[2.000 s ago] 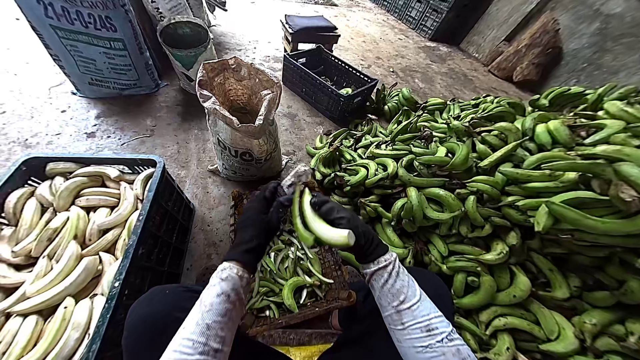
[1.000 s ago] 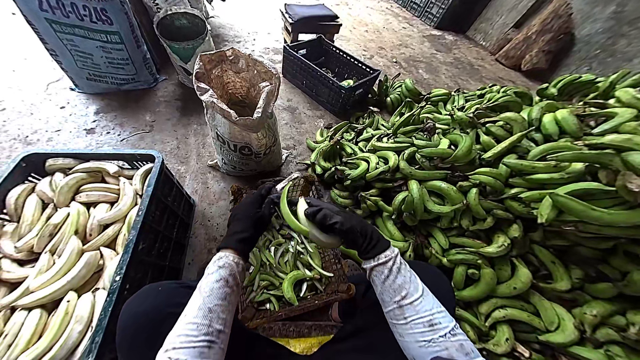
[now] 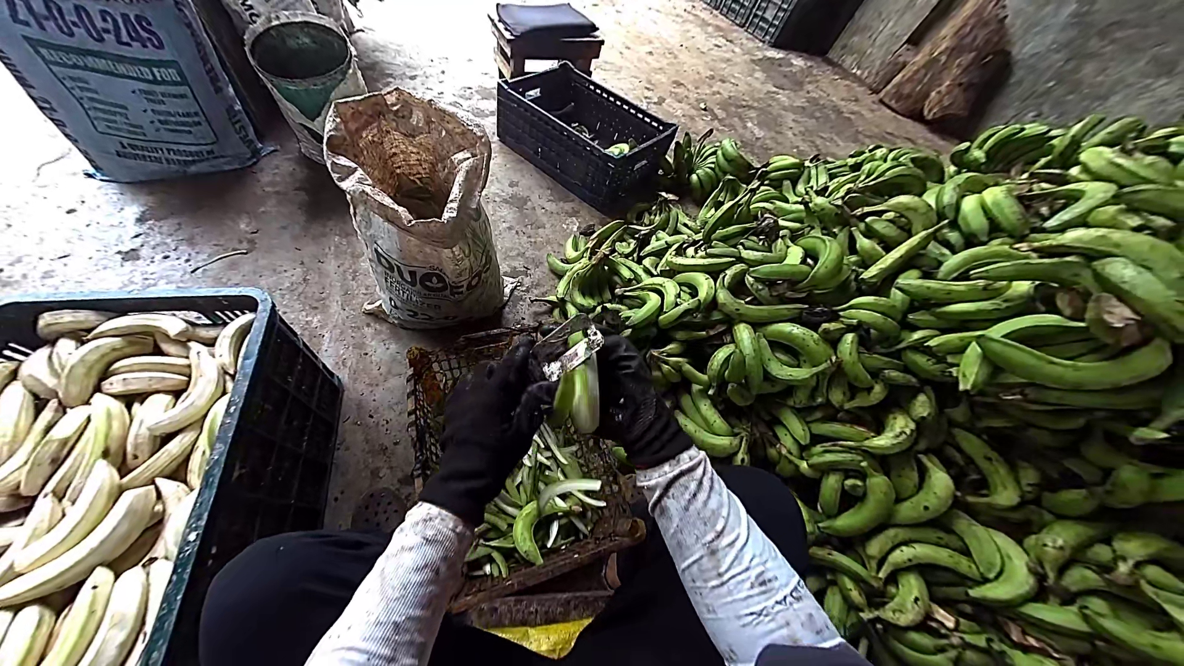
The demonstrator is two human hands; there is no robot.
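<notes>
Both my hands wear black gloves and meet over an old crate [image 3: 532, 581] between my knees. My left hand [image 3: 490, 416] is closed on a small metal blade tool [image 3: 575, 354], whose handle is mostly hidden by the fingers. My right hand [image 3: 636, 398] grips a partly peeled green plantain [image 3: 583, 393], pale along one side, with the blade across its upper part. Green peel strips [image 3: 541, 499] lie in the crate below. At the left, a dark plastic crate [image 3: 259, 398] holds many peeled plantains [image 3: 92, 518].
A large heap of green plantains [image 3: 888, 370] covers the floor at the right. Ahead stand an open fertilizer sack [image 3: 425, 259], a bucket [image 3: 310, 79], a black crate [image 3: 583, 153] and a low stool [image 3: 546, 37]. A full fertilizer bag [image 3: 139, 102] stands upper left; wood [image 3: 953, 69] lies upper right.
The plantain in my right hand has turned from slanting across the crate to roughly upright. My right hand has come closer to my left, and the blade now lies across the fruit.
</notes>
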